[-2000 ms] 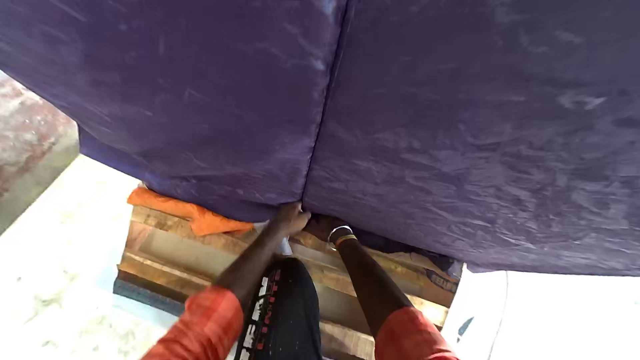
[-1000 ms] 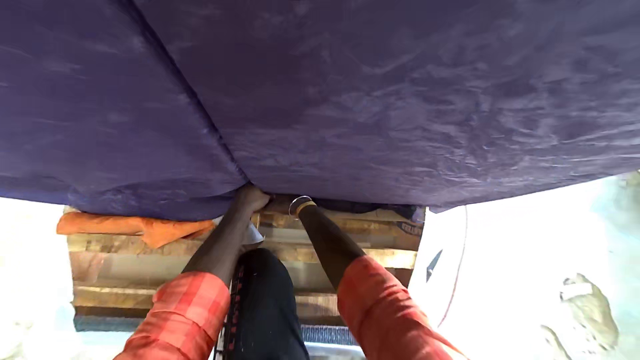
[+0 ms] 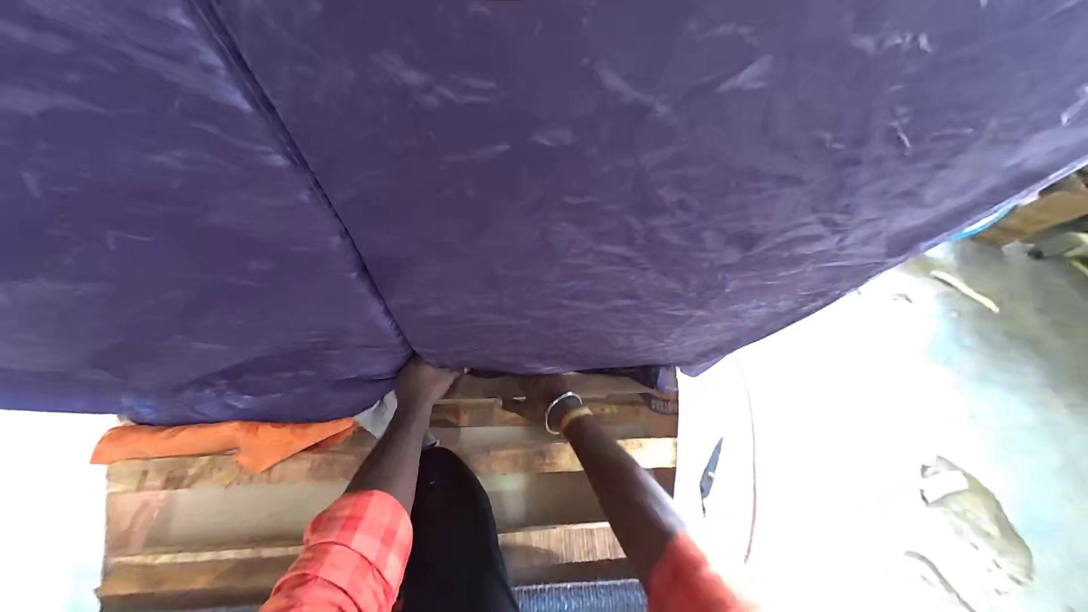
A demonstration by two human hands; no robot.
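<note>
A large purple fabric cover (image 3: 552, 195) with a dark seam fills the upper view and hangs down to a slatted wooden pallet (image 3: 544, 459). At the seam's lower end, my left hand (image 3: 425, 380) is closed on the fabric's bottom edge. My right hand (image 3: 537, 398), with a metal bangle (image 3: 561, 412) at the wrist, is just below the hem over the slats; its fingers look apart, and it seems to hold nothing. Left of my left hand, an orange cloth (image 3: 229, 439) lies on the pallet's edge, and a pale item (image 3: 378, 415) sits beside my left wrist.
My dark-trousered leg (image 3: 450, 535) is over the pallet. A blue-grey woven strip (image 3: 582, 597) lies at the bottom. On the bright floor at right are a thin cord (image 3: 751, 459), a dark blade-like piece (image 3: 711, 472) and a greyish patch (image 3: 986, 510). Brown items (image 3: 1041, 212) lie at far right.
My right hand has come out from under the fabric's hem and shows over the slats. My left hand has stayed at the seam's lower end. The view has shifted.
</note>
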